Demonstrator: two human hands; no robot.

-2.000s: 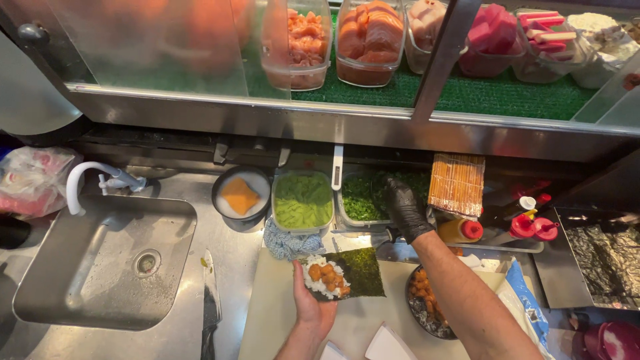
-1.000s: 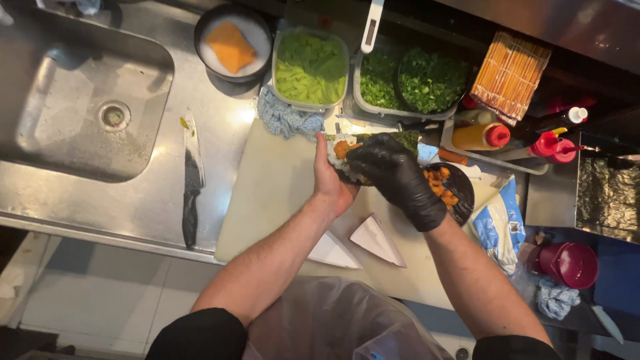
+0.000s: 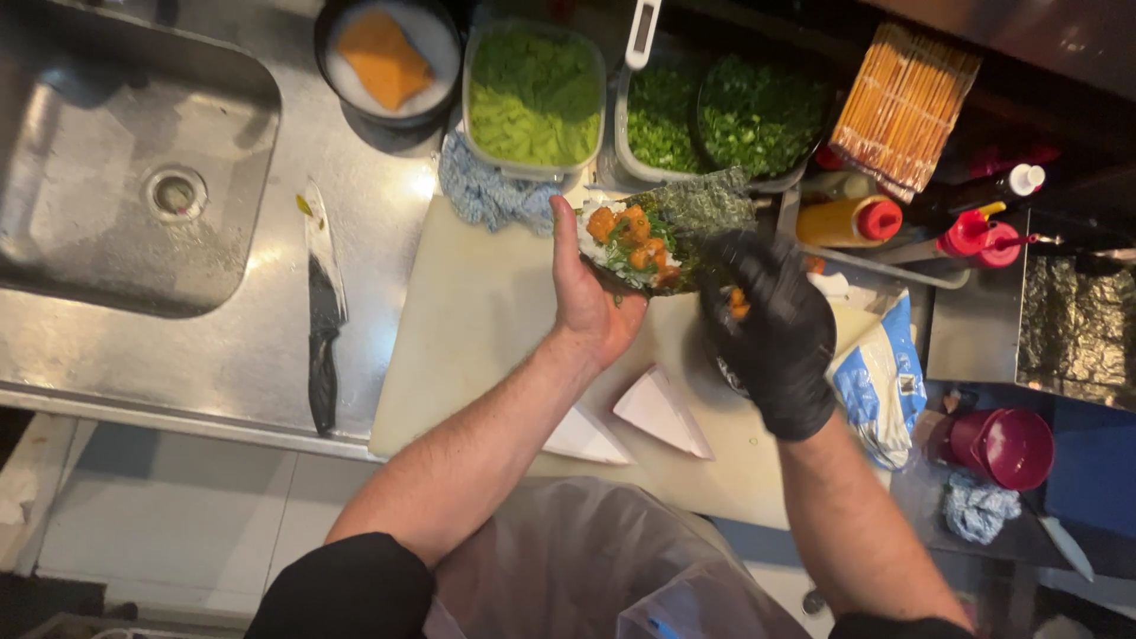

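On my bare left hand (image 3: 595, 306) lies a nori sheet (image 3: 706, 209) with white rice, orange diced filling (image 3: 635, 232) and chopped greens on its left part. My right hand (image 3: 768, 328), in a black glove, is beside the sheet's right side, over a dark bowl (image 3: 732, 377) of orange pieces; its fingers are blurred and partly hidden. Below are two white folded paper pieces (image 3: 664, 413) on the pale cutting board (image 3: 470, 311). Chopped green onion (image 3: 661, 124) fills a tub behind the nori.
A knife (image 3: 324, 302) lies between the sink (image 3: 133, 177) and the board. Behind stand a bowl with an orange sponge (image 3: 383, 60), a tub of green slices (image 3: 532, 102), a bamboo mat (image 3: 905, 106) and sauce bottles (image 3: 848, 222). Nori sheets (image 3: 1078, 328) sit far right.
My right hand has moved from the green onion tub to the filling, then right of it. Chopped greens now show on the filling. The view has shifted down and closer.
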